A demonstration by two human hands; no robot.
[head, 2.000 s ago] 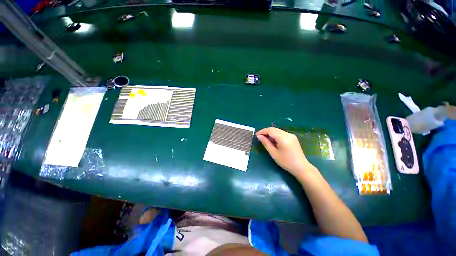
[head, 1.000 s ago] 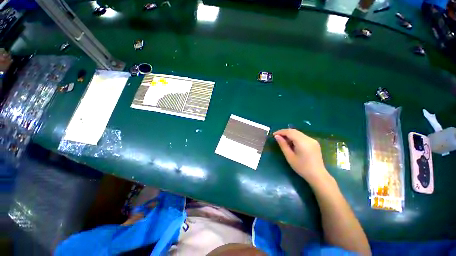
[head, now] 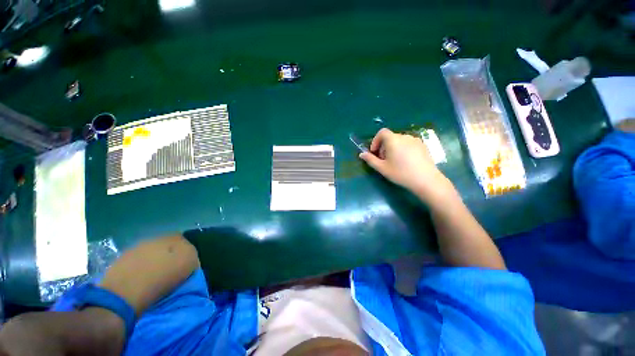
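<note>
My right hand is right of the small striped adhesive sheet, fingers pinched on a slim, pale, pointed tool that looks like tweezers. It is over the near side of the transparent yellow-green tape sheet, partly hiding it. My left arm is bent at the lower left, with a blue band at the wrist. My left hand is at the bottom left corner, blurred and cut off; its fingers cannot be made out. A small dark-rimmed module lies beyond the striped sheet.
A larger striped sheet and a bagged pale sheet lie left, near a dark ring. Bagged amber parts, a pink phone and a translucent bottle lie right. Another person's blue sleeve is far right.
The view has shifted. My left arm has come up into the lower left. My right hand stays right of the striped sheet, and the slim tool now shows at its fingertips.
</note>
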